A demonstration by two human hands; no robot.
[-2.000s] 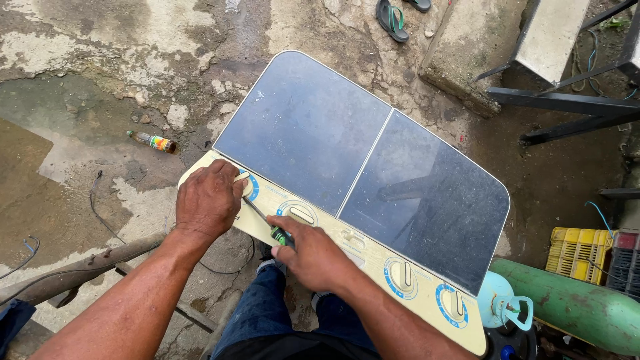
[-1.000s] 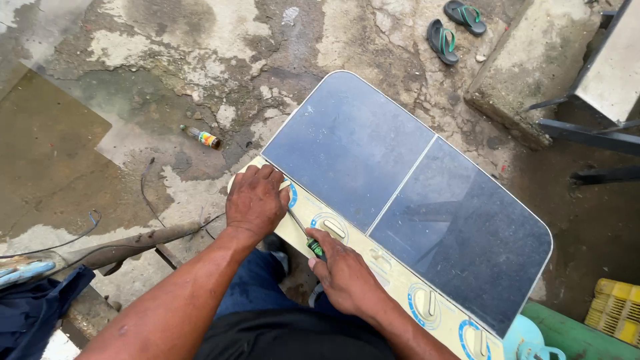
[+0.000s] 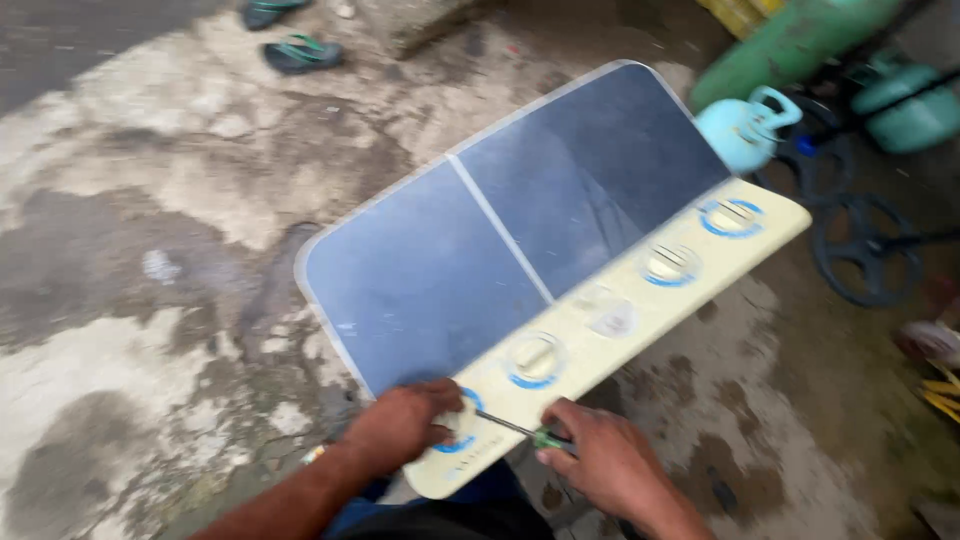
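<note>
The cream control panel (image 3: 645, 337) of a twin-tub washing machine runs diagonally beneath my hands, beside a dark two-part lid (image 3: 480, 217). My left hand (image 3: 409, 424) grips the knob at the panel's near left end, and its fingers partly cover it. In my right hand (image 3: 592, 454) is a screwdriver (image 3: 510, 424) with a green and black handle; its shaft points at that knob's edge. Whether the tip is under the knob cannot be told. Further along the panel sit several more cream knobs (image 3: 535, 358) with blue-marked dials.
Rough, stained concrete (image 3: 150, 187) surrounds the machine. Flip-flops (image 3: 302, 54) lie at the upper left. A green gas cylinder (image 3: 787, 45), a light blue canister (image 3: 739, 131) and a dark spoked wheel (image 3: 866, 250) stand beyond the panel's far right end.
The view has turned a lot. Both hands stay at the same end knob, the left on it and the right with the screwdriver against or near its edge.
</note>
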